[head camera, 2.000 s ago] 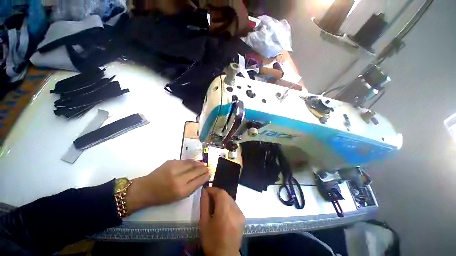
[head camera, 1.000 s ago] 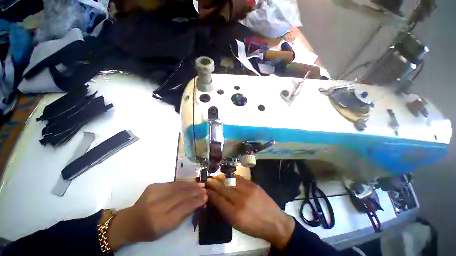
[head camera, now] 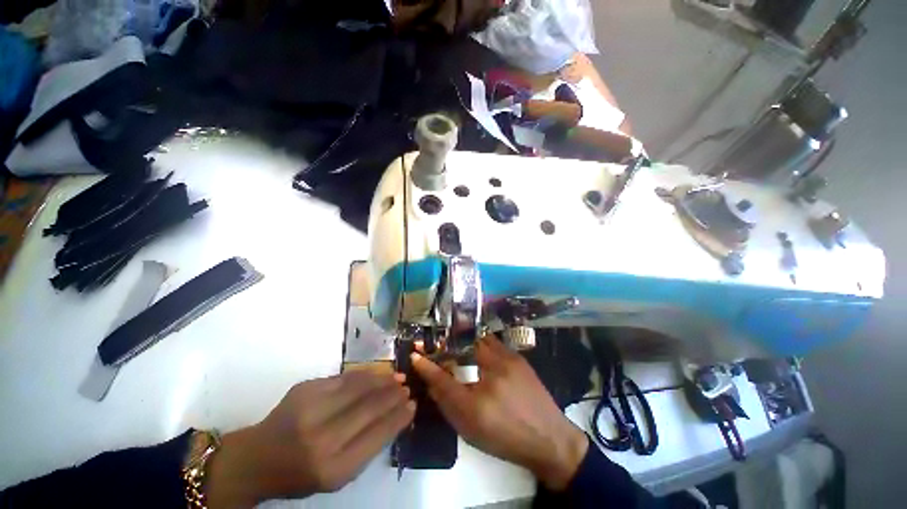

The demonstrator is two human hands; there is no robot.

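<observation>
A small black fabric panel (head camera: 430, 443) lies under the needle end of the white and blue sewing machine (head camera: 587, 249), its lower part showing below my hands. My left hand (head camera: 333, 423) has its fingertips closed on the dark fabric edge left of the needle. My right hand (head camera: 502, 403) presses on the fabric, thumb and finger close to the presser foot (head camera: 406, 348). A narrow dark strip seems to lie at the foot, mostly hidden by my fingers. The needle tip cannot be made out.
Black-and-grey strips (head camera: 179, 308) lie left of the machine, with a fanned bundle of black strips (head camera: 119, 224) farther left. Sewn black pieces (head camera: 557, 363) and scissors (head camera: 625, 410) lie under and before the arm. Black garment fabric (head camera: 288, 80) is heaped behind.
My right hand has moved from the panel's lower edge up to the presser foot. Since a second ago both hands remain by the needle, and the view has shifted slightly.
</observation>
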